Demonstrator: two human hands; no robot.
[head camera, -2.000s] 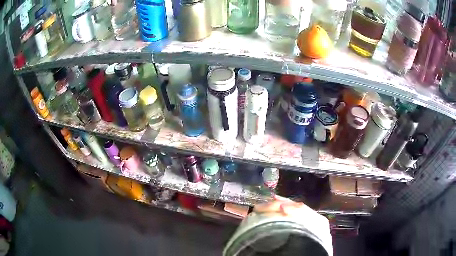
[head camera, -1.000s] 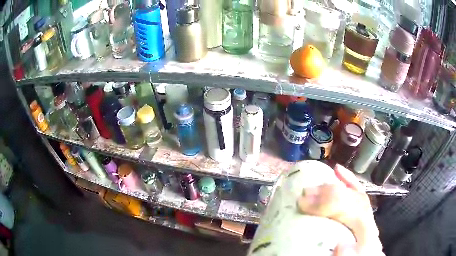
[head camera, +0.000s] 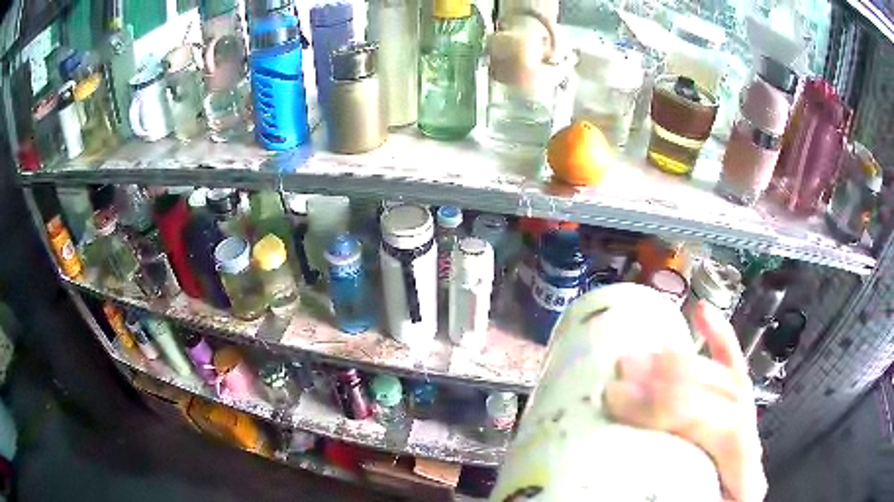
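A pale cylindrical tumbler (head camera: 598, 412) with small dark marks stands large at the lower right of the view, tilted, its lower end cut off by the frame's bottom edge. My right hand (head camera: 686, 402) is closed around its right side, with the fingers over its front. The tumbler is held in the air in front of the shelves and hides part of the middle and lower shelves. My left hand is not in view.
A metal rack holds several crowded shelves of bottles. The top shelf (head camera: 431, 162) bears an orange fruit (head camera: 578, 153), a blue bottle (head camera: 278, 88) and a green bottle (head camera: 451, 78). The middle shelf (head camera: 500, 361) bears white bottles (head camera: 408, 279). Cardboard lies at the bottom.
The tumbler has come up from the bottom edge and now shows its side, with my right hand visible on it. The shelves have shifted down and slightly left in view.
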